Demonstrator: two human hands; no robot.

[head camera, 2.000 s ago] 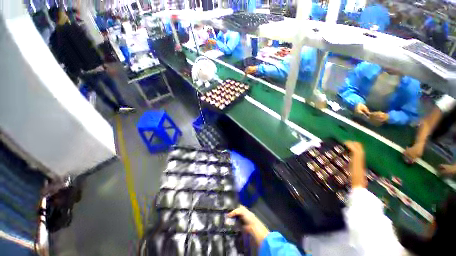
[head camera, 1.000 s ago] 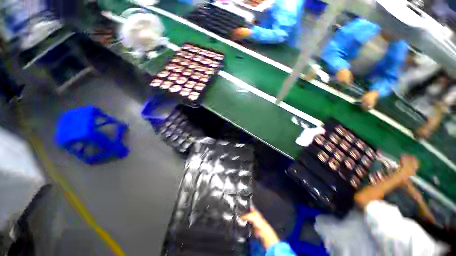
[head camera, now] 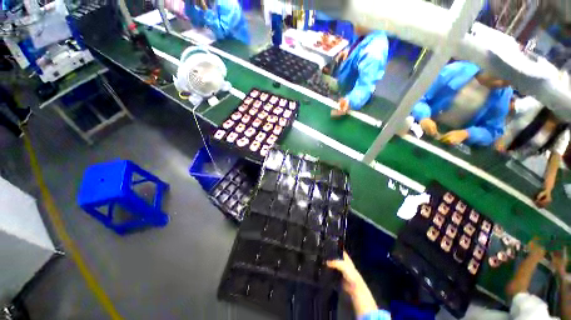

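Note:
A large shiny black blister tray [head camera: 285, 231] with square pockets is held in front of me, tilted, over the floor beside the line. Its visible pockets look empty. My right hand [head camera: 350, 281] grips the tray's right edge, with the thumb on top and a blue sleeve behind it. My left hand is not in view. Beyond the tray's far edge, a black tray of small pinkish-rimmed housings [head camera: 257, 122] lies on the green side bench.
Another tray of housings [head camera: 457, 228] lies on the bench at right, beside a worker's arms [head camera: 526, 275]. A white fan [head camera: 201, 74] stands on the bench. A blue stool [head camera: 122, 194] and blue bin [head camera: 203, 167] are on the left. Workers in blue sit across the conveyor [head camera: 325, 119].
The view has swung right and closer to the bench. The held tray now nears the bench edge, by the tray of housings. My right hand keeps its grip.

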